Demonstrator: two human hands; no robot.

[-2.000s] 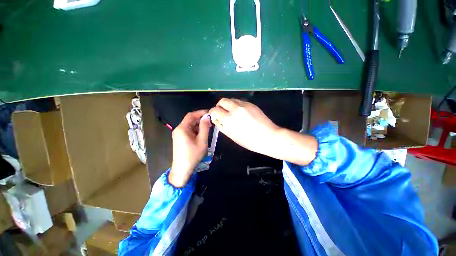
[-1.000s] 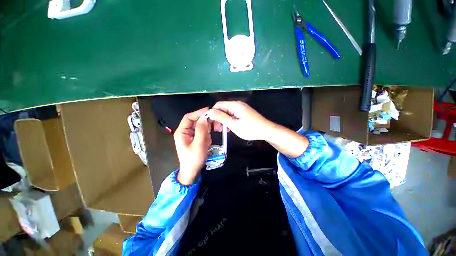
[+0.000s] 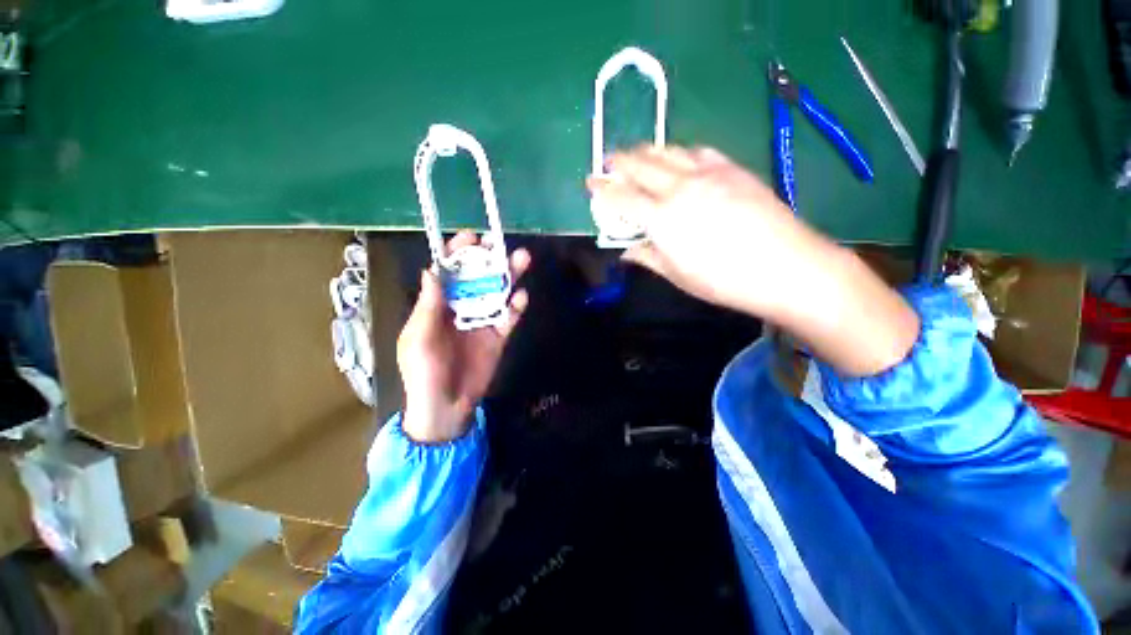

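My left hand (image 3: 449, 354) holds a white loop-shaped housing half (image 3: 475, 267) by its wide base, loop pointing away from me. A blue patch shows in its base. My right hand (image 3: 701, 223) is over the base of the matching white housing cover (image 3: 631, 62), which lies at the bench's front edge with its loop pointing away. The hand is slightly blurred and hides part of the cover, so its grip cannot be told.
On the green bench (image 3: 310, 137) lie blue-handled cutters (image 3: 784, 137), a thin silver pointed tool (image 3: 883, 102), a hammer (image 3: 939, 211) and a grey screwdriver (image 3: 1028, 75). Another white unit (image 3: 223, 9) is far left. Cartons (image 3: 267, 372) flank my lap.
My hands have parted. My left hand has raised the housing half, turning its loop and blue patch into view. My right hand has moved right and forward onto the cover.
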